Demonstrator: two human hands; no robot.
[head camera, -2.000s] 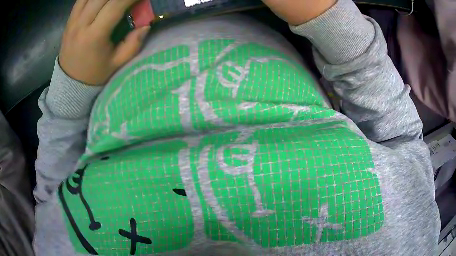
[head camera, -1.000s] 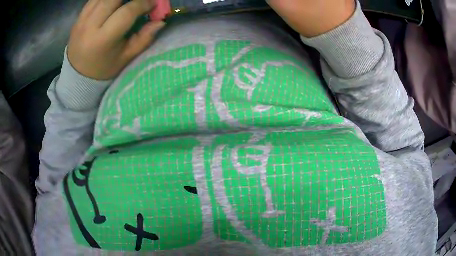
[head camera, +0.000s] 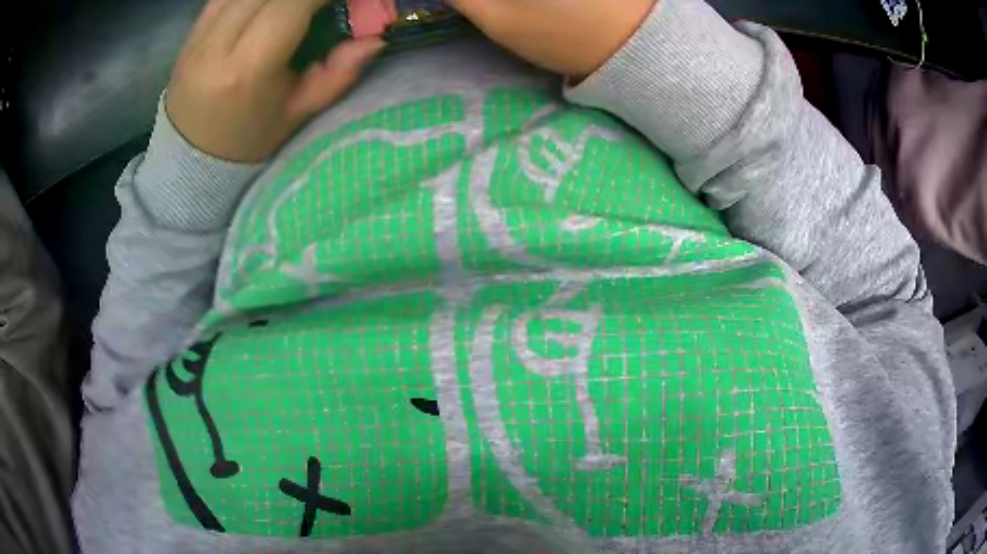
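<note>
A flat dark electronic unit (head camera: 428, 29) shows only as a short edge at the top of the frame, with a red-pink end piece (head camera: 371, 16) and small shiny glints beside it. My left hand (head camera: 254, 81) is at its left end, thumb and fingers around the red end; the upper fingers are cut off by the frame. My right hand (head camera: 568, 27) reaches in from the right over the unit's other part; its fingers are beyond the top edge, so what it holds is hidden.
My grey sweatshirt with green grid print (head camera: 639, 422) fills most of the view. A dark bench edge (head camera: 833, 49) runs along the upper right, with a thin pale string (head camera: 922, 38) hanging there. Another person's mauve clothing (head camera: 936, 152) is at right; brownish cloth (head camera: 33, 357) is at left.
My right hand has moved left, close to my left hand, and covers more of the unit. My left hand and the red end have shifted slightly right. The white label is no longer visible.
</note>
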